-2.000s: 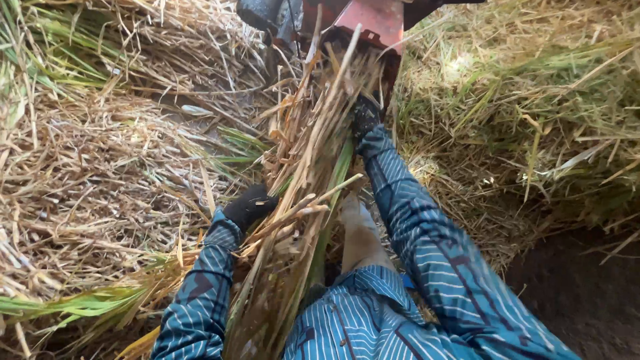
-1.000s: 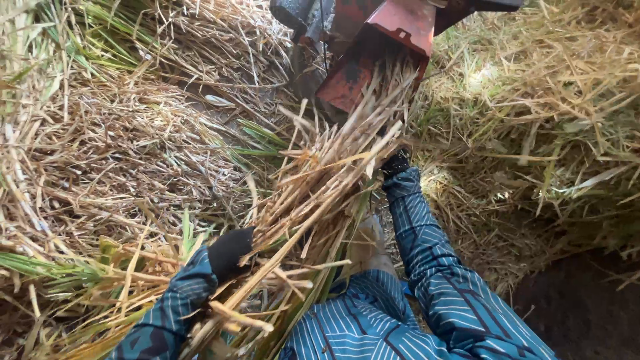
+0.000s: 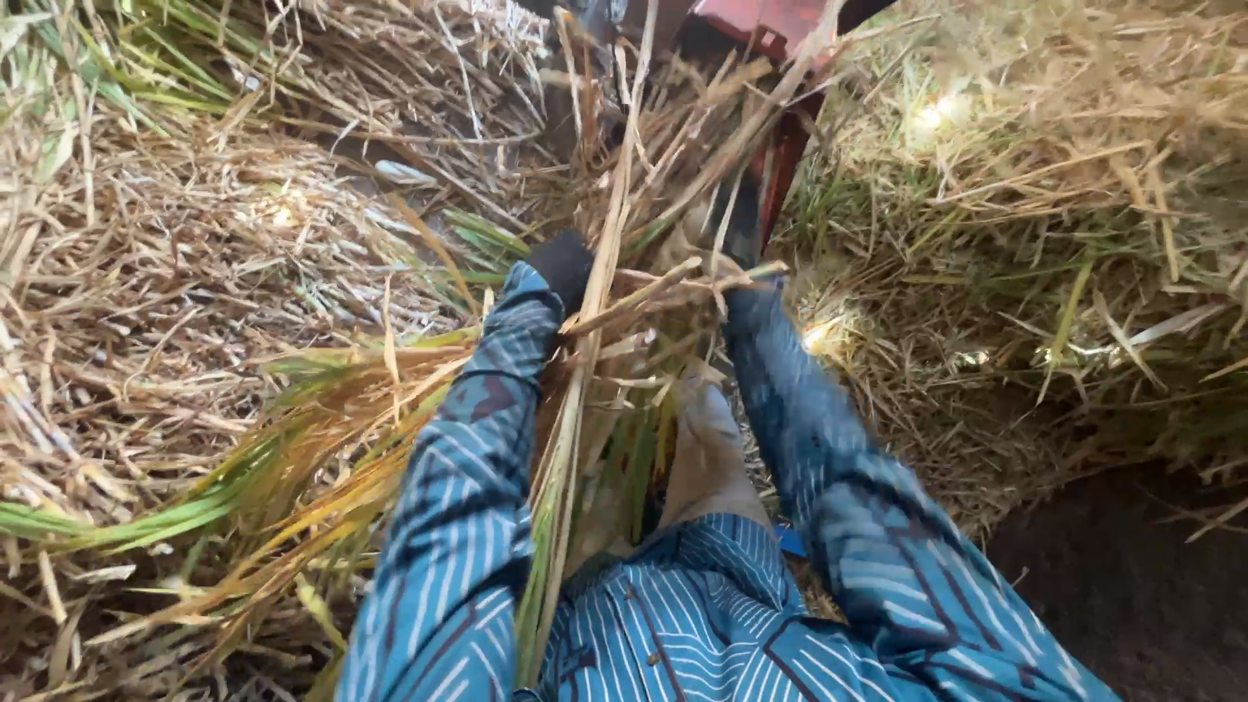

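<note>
A loose bundle of dry, long-leaved stalks (image 3: 606,263) runs from my lap up into the mouth of a red metal machine chute (image 3: 770,24) at the top. At the bundle's left side my left hand (image 3: 564,268), in a dark glove, presses against the stalks with its fingers hidden. On the right, my right hand (image 3: 743,219), also dark-gloved and blurred, lies between the stalks and the chute's lower red side. Its fingers cannot be made out.
Chopped straw and stalks (image 3: 146,322) cover the ground at left, with green and yellow leaves (image 3: 322,468) beside my left arm. A heap of cut grass (image 3: 1024,195) rises at right above a dark patch of ground (image 3: 1131,575). My bare leg (image 3: 707,448) shows below the bundle.
Since one second ago, my left hand has moved up and closer to the chute along the bundle. The stalks now reach further over the chute mouth.
</note>
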